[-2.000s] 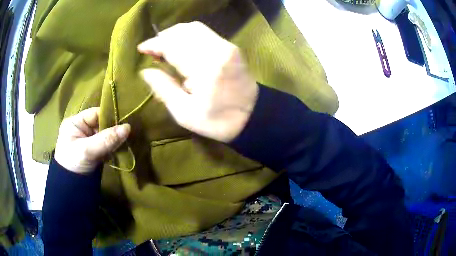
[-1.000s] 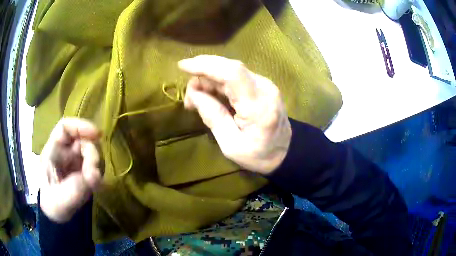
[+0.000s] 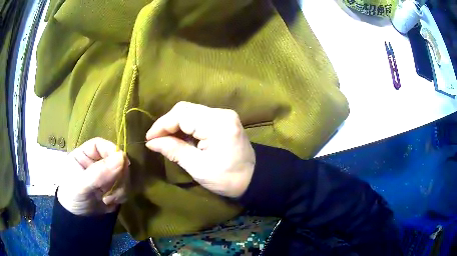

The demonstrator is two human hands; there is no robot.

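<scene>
A mustard-olive coat [image 3: 215,80] lies over the white table and my lap. My left hand [image 3: 97,175] pinches the coat's front edge at lower left, thumb on top. A raised stitched line [image 3: 132,87] runs up the edge above that thumb. My right hand [image 3: 205,145] is just right of the edge, thumb and fingertip closed on a thin needle [image 3: 138,143] whose far end points at the edge by my left thumb. Yellow-olive thread [image 3: 140,110] arches from the stitched line to my right fingers. Part of the pocket flap is hidden under my right hand.
Dark red thread snips [image 3: 393,66] lie on the white table [image 3: 361,85] at right, beside a black phone [image 3: 420,55]. A yellow bag [image 3: 368,7] and a white cup or bottle [image 3: 405,17] stand at upper right. A sleeve with dark buttons [image 3: 56,141] lies at left.
My left hand, apart from the edge one second ago, now pinches it. My right hand has moved left and down towards the edge with the needle. The loose thread loops have changed shape.
</scene>
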